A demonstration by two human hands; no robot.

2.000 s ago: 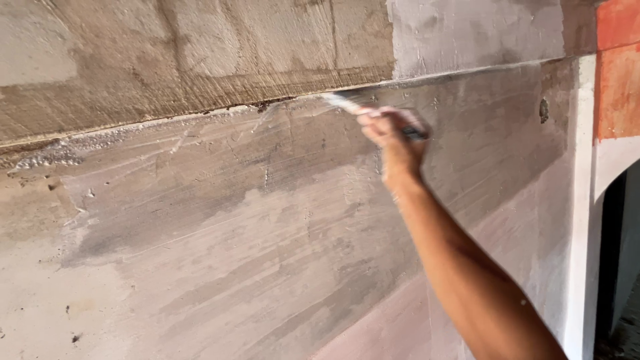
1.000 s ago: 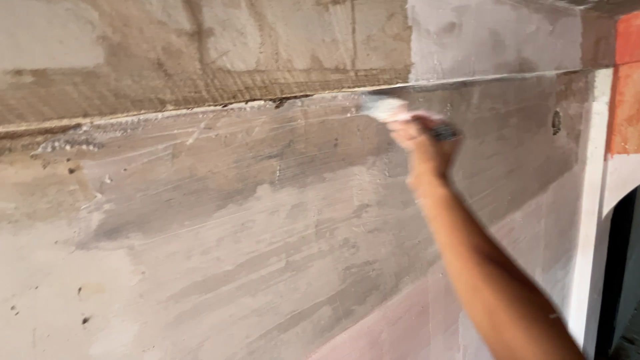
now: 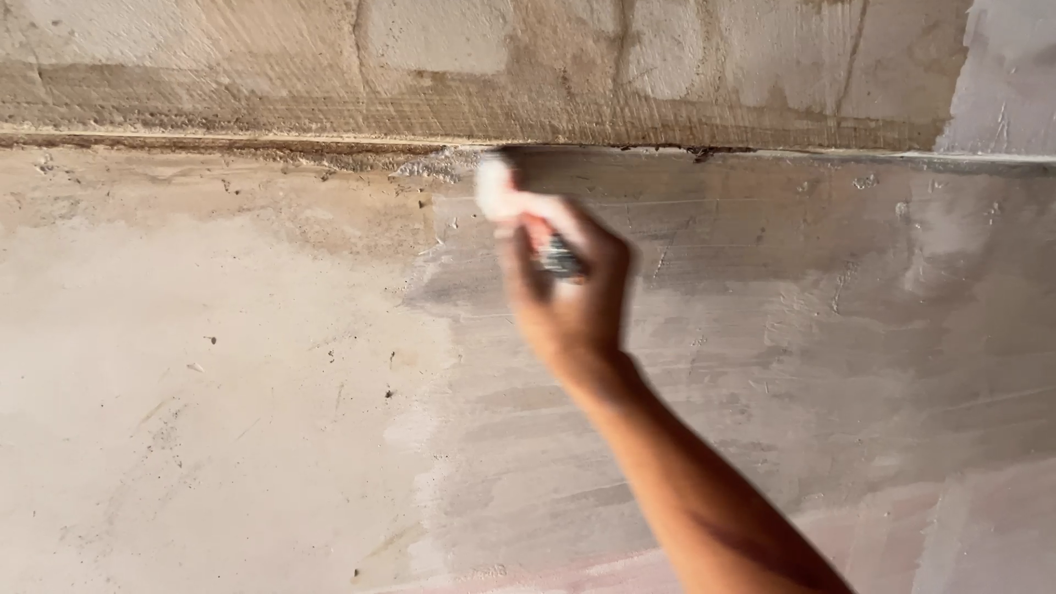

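My right hand (image 3: 573,272) reaches up from the lower right and grips a hand tool (image 3: 499,186), probably a putty knife, with a red and dark handle and a whitish, blurred head. Its head meets the plastered wall (image 3: 247,371) just under the long horizontal seam (image 3: 289,144). Around and right of the hand the wall has a damp-looking grey-brown coat (image 3: 742,330) with slanting streaks. To the left the surface is paler and drier-looking. A rough whitish patch of filler (image 3: 429,167) lies beside the tool's head. My left hand is out of view.
Above the seam runs a rough brown band (image 3: 561,74) with pale patches and vertical drips. A smoother light grey area (image 3: 1011,82) is at the upper right, and a pinkish area (image 3: 932,536) at the lower right. Small pits dot the pale left part.
My right hand, still holding the tool, has moved left along the seam to the rough whitish patch. The view has turned left, so the white post and orange wall are out of sight.
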